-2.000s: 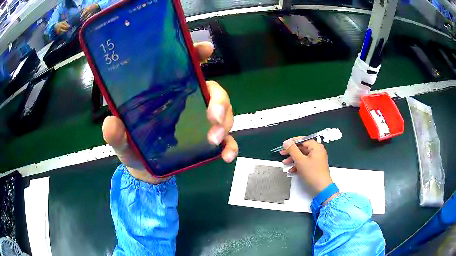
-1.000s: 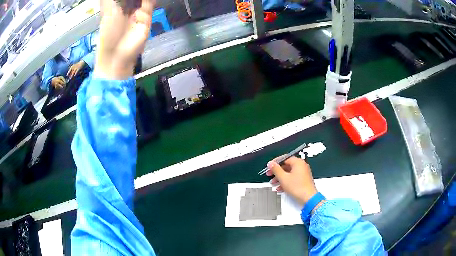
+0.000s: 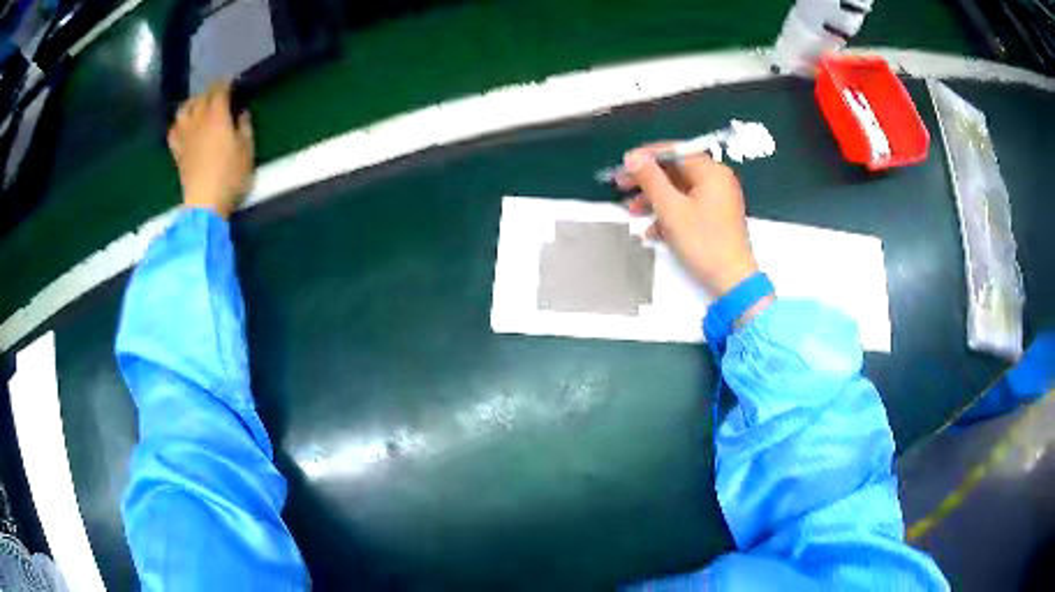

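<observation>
My left hand point(image 3: 214, 150) reaches over the white edge onto the green conveyor, with its fingertips at the near edge of a black-framed device point(image 3: 235, 44); whether it grips the frame is hard to tell. My right hand point(image 3: 698, 214) holds thin tweezers point(image 3: 698, 145), their tips pointing left. It is above a white backing sheet point(image 3: 810, 272). A block of grey pads point(image 3: 597, 268) lies on the left part of this sheet. Small white pieces point(image 3: 750, 140) lie on the mat behind my right hand.
A red bin point(image 3: 872, 112) with white bits stands at the back right, beside a long translucent strip point(image 3: 983, 220). The conveyor's white edge point(image 3: 463, 121) curves behind the mat. A white strip point(image 3: 52, 463) lies at the far left. A white-wrapped post point(image 3: 819, 32) stands behind the bin.
The phone is no longer in view. My left hand has come down from the raised position to the device on the conveyor. The view has tilted down. My right hand still holds the tweezers.
</observation>
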